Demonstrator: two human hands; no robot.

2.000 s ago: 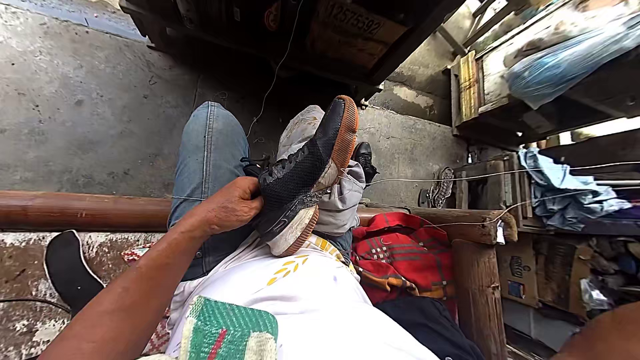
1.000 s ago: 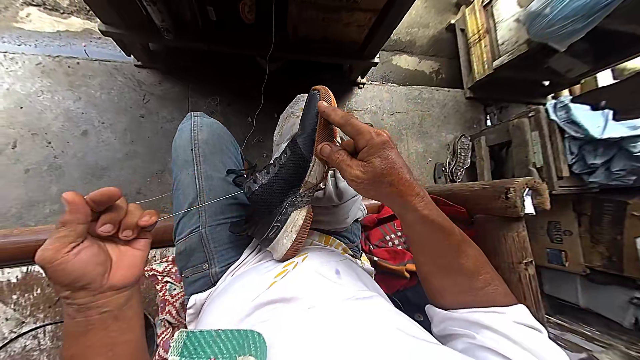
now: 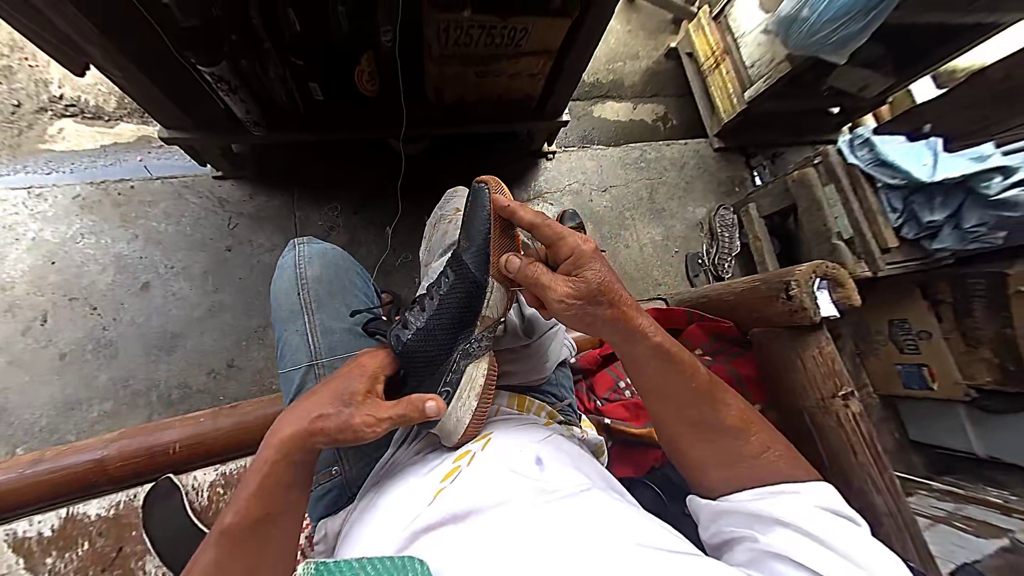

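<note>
A black knit sneaker (image 3: 444,320) with a white midsole and a brown-orange rubber outsole rests on its side over my lap, toe pointing away from me. My left hand (image 3: 356,400) grips its heel end, thumb on the side by the midsole and fingers out of sight at the opening. My right hand (image 3: 568,268) holds the sole near the toe, index finger extended along the outsole and thumb pressed on its edge. A thin pale thread (image 3: 320,362) crosses my jeans leg beside the left hand. Whether a tool is in the right hand is hidden.
A dark wooden cabinet (image 3: 360,132) stands ahead. A wooden rail (image 3: 144,456) runs across at my lap's level. Red plaid cloth (image 3: 704,352) lies to the right. Farther right are a loose shoe sole (image 3: 722,240), wooden crates and a cardboard box (image 3: 912,360). A black insole (image 3: 172,524) lies lower left.
My left hand, raised off to the left with the thread one second ago, is now on the shoe's heel. My right hand has come onto the sole since the earliest frame and stays there.
</note>
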